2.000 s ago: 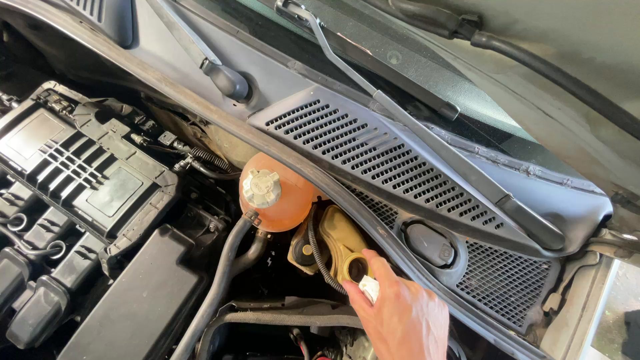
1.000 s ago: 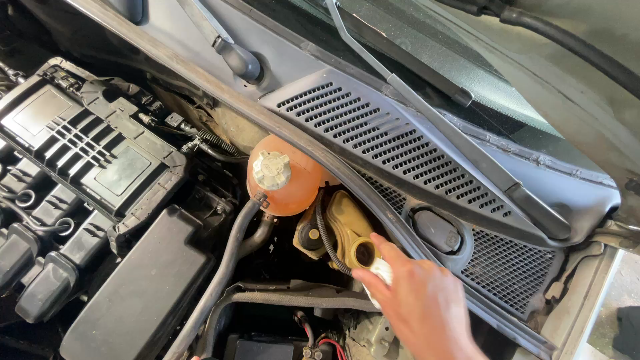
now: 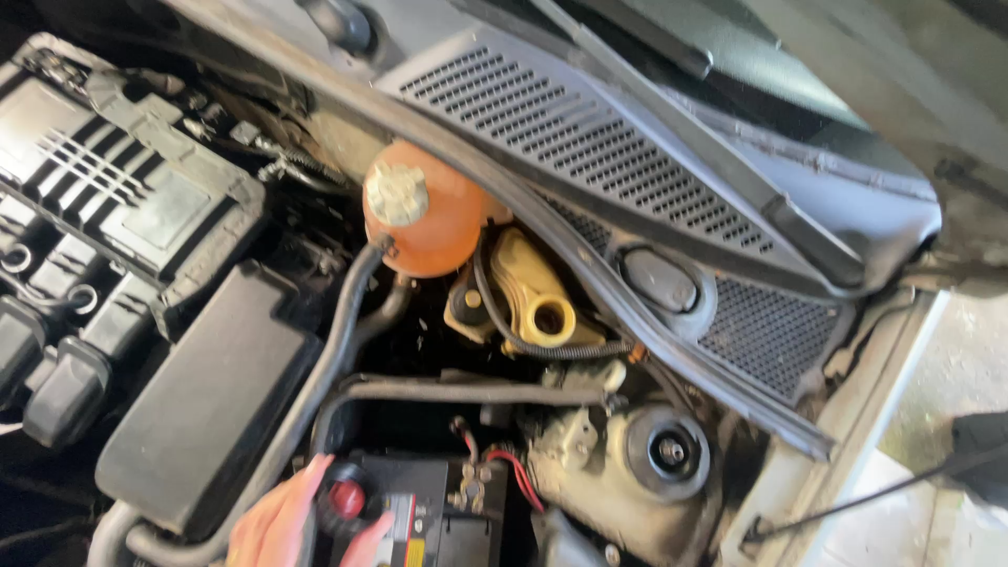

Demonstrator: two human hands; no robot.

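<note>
At the bottom edge my left hand (image 3: 295,516), blurred, holds a round black cap with a red centre (image 3: 346,498) between its fingers, over the corner of the car battery (image 3: 425,480). My right hand is out of view. The yellowed plastic fluid reservoir (image 3: 524,268) has an uncapped filler neck (image 3: 551,320), dark inside. Up and to the left of it sits the orange coolant expansion tank (image 3: 441,213), its pale cap (image 3: 398,194) on.
A coolant hose (image 3: 339,354) curves down beside the black rectangular cover (image 3: 209,402). The engine cover (image 3: 130,169) is at the left. Behind the tanks lie the slotted cowl grille (image 3: 583,142) and a wiper arm (image 3: 677,118). A strut mount (image 3: 669,451) stands at the lower right.
My right hand, earlier at the filler neck with a small white thing, has left the view. My left hand has come in at the bottom with the black and red cap.
</note>
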